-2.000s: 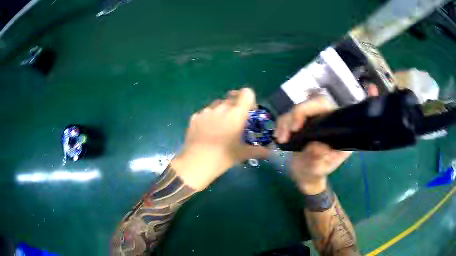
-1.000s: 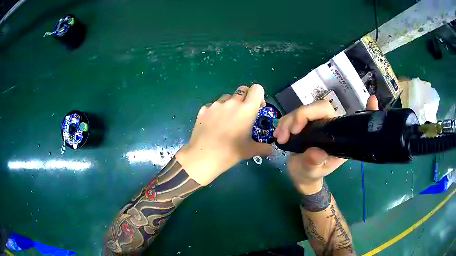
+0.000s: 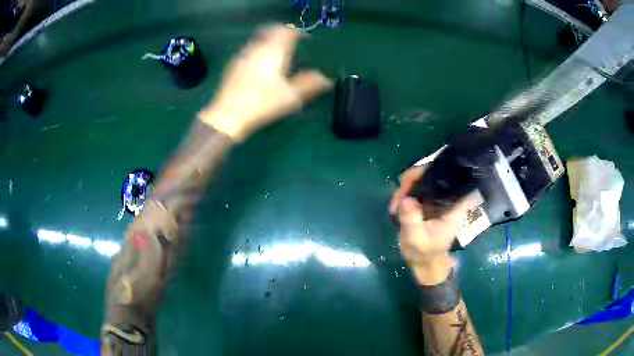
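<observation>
My left hand (image 3: 267, 83) is raised over the upper left of the green tabletop, blurred, fingers apart, with nothing seen in it. My right hand (image 3: 425, 229) holds the black electric screwdriver (image 3: 452, 174), blurred, in front of the parts box (image 3: 518, 184). A black cylindrical housing (image 3: 356, 108) stands between the hands, beyond them. A unit with a blue ring board (image 3: 137, 191) lies beside my left forearm. Another unit with a blue board and a pale lead wire (image 3: 181, 54) is at the upper left.
A smaller dark unit (image 3: 30, 99) is at the far left. Blue-board units (image 3: 331, 17) show at the top edge. A pale metal post (image 3: 580, 76) runs behind the box. Crumpled white paper (image 3: 598, 201) lies right of the box. A blue tool (image 3: 615, 284) lies near the right edge.
My left hand has let go of the unit and moved up and left. The screwdriver has moved back over the box. A black housing now shows beyond my hands, and the view has shifted.
</observation>
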